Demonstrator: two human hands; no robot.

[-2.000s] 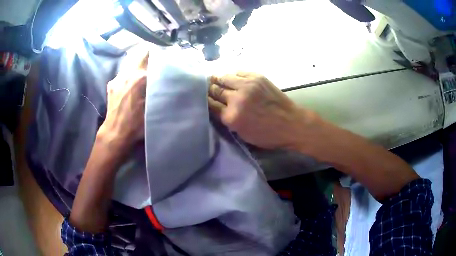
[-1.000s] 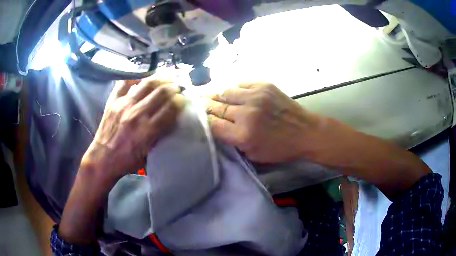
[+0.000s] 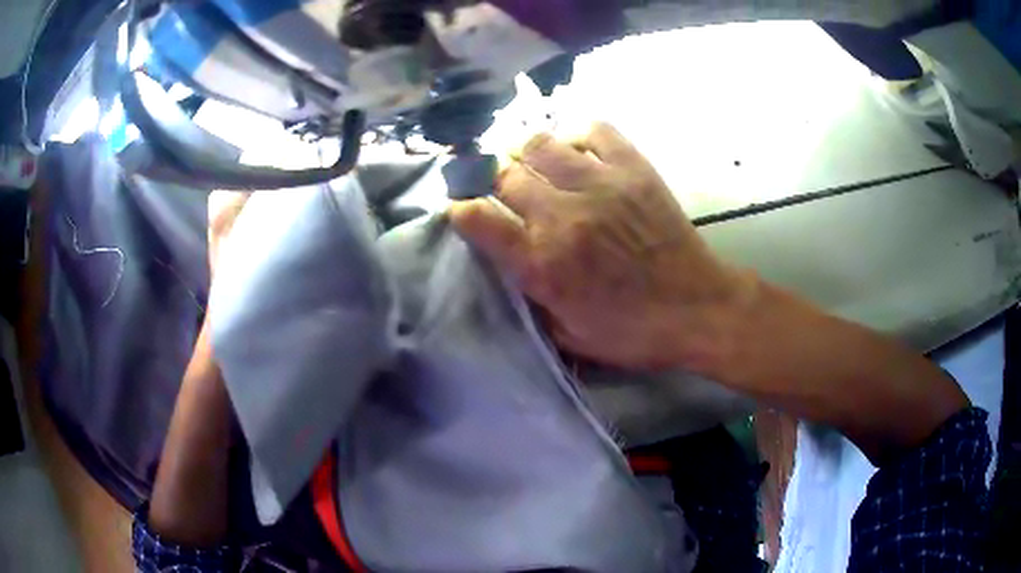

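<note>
A grey garment (image 3: 481,448) lies under the sewing machine head (image 3: 269,56) and hangs down over the front edge. A light grey flap (image 3: 297,325) stands up at its left, with an orange strip (image 3: 327,509) below. My right hand (image 3: 605,246) pinches the cloth edge beside the small grey cylinder (image 3: 470,176) under the head. My left hand (image 3: 225,213) is mostly hidden behind the flap; only a bit of it and the forearm show, and its fingers cannot be seen. The needle is lost in glare.
The white machine table (image 3: 851,246) runs to the right. Grey cloth scraps (image 3: 968,95) and a dark pointed item (image 3: 952,153) are at its right end. Darker garment cloth (image 3: 112,325) with loose threads covers the left. A brown wooden edge (image 3: 84,492) shows at lower left.
The flap has swung left and now covers my left hand, which was in view over the cloth. My right hand has moved slightly up near the cylinder. The machine head appears lower than two seconds ago.
</note>
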